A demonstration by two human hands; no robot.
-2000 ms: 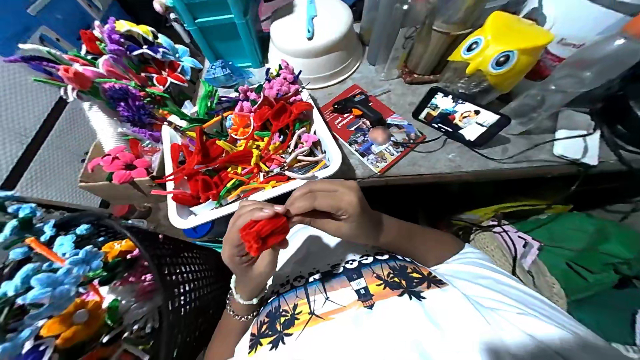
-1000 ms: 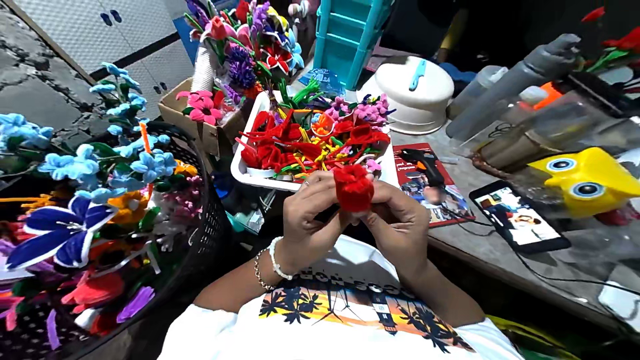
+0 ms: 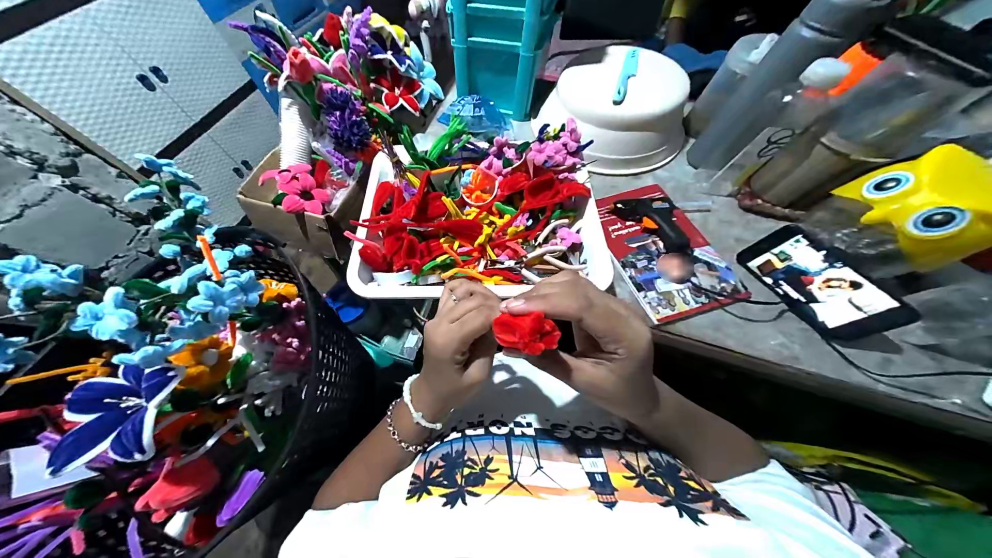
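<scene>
A red pipe-cleaner flower (image 3: 528, 333) is held in front of my chest. My right hand (image 3: 593, 337) grips it between thumb and fingers. My left hand (image 3: 463, 329), with a ring and two bracelets, has curled fingers at the flower's left side; whether they pinch part of it is hidden. Just beyond both hands lies a white plastic tray (image 3: 403, 290), full of red, yellow, green and pink pipe-cleaner pieces (image 3: 465, 225).
At left stands a black basket (image 3: 314, 372) of pipe-cleaner flowers. A cardboard box (image 3: 260, 198) sits behind it. On the table are a red book (image 3: 670, 294), a glue gun (image 3: 659, 221), a smartphone (image 3: 829, 283), a white basin (image 3: 624, 108) and a yellow owl-faced object (image 3: 922, 205).
The flower faced up between both hands one second ago; now it is tilted to the right and sits by my right hand's fingers. The view has swung left since the earliest frame.
</scene>
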